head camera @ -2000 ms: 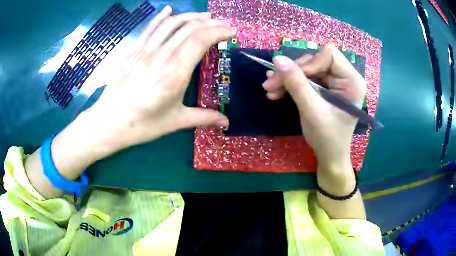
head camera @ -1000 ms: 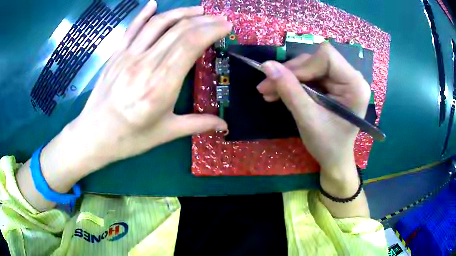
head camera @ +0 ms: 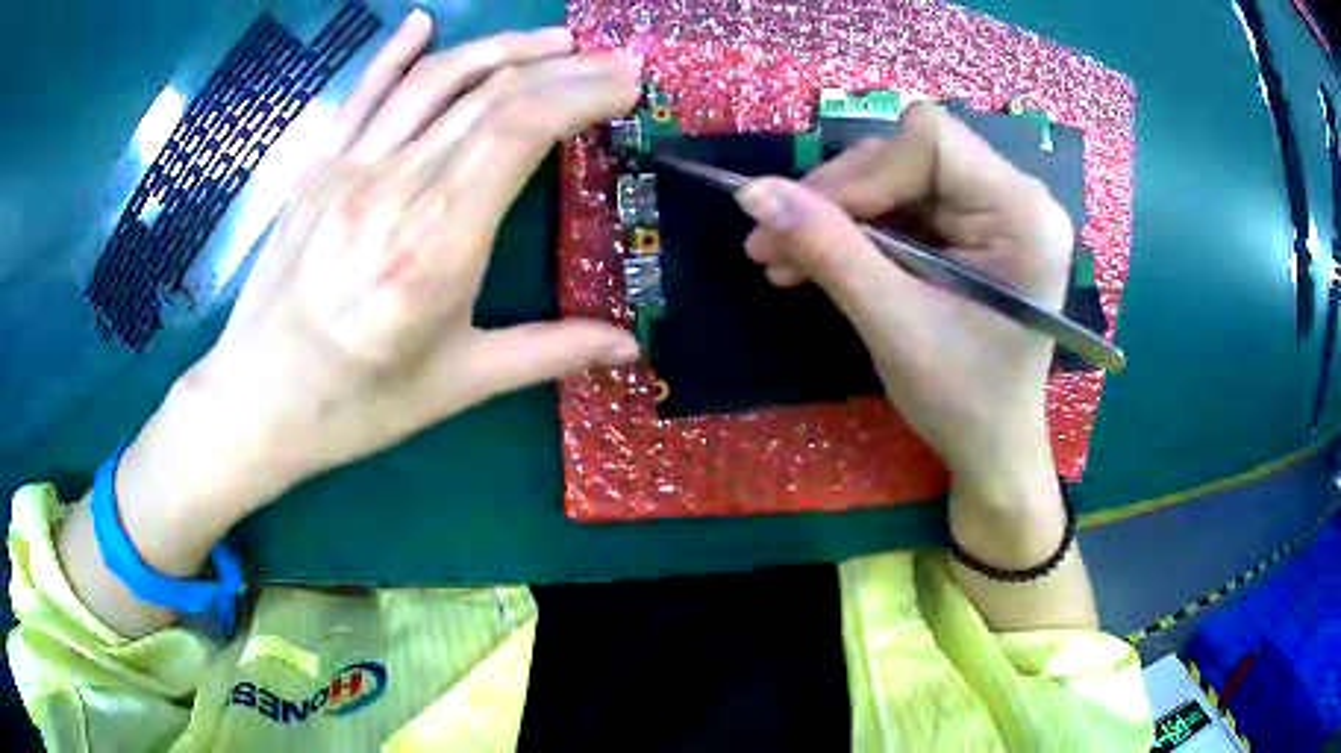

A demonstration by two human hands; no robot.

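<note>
My right hand (head camera: 941, 280) holds slim metal tweezers (head camera: 1000, 300) pen-like, their tip over the left edge of the circuit board (head camera: 765, 324), near its upper connectors. A matte black sheet covers most of the board, with green edges showing. Small silver connectors (head camera: 641, 199) run down its left side. My left hand (head camera: 390, 265) is spread open, fingertips at the board's upper left corner and thumb by its lower left edge. Whether the tweezer tip holds a piece is too small to tell. The board lies on a red bubble pad (head camera: 735, 478).
A sheet with rows of black bars (head camera: 221, 162) lies on the green mat (head camera: 427, 515) at the left. Long black strips (head camera: 1277, 177) lie at the far right. Beyond the mat's right front edge are a blue item (head camera: 1279, 662) and a small device (head camera: 1181, 724).
The tweezer tip has moved left from the black sheet to the connector edge. My left hand has shifted left, its thumb now beside the board's edge.
</note>
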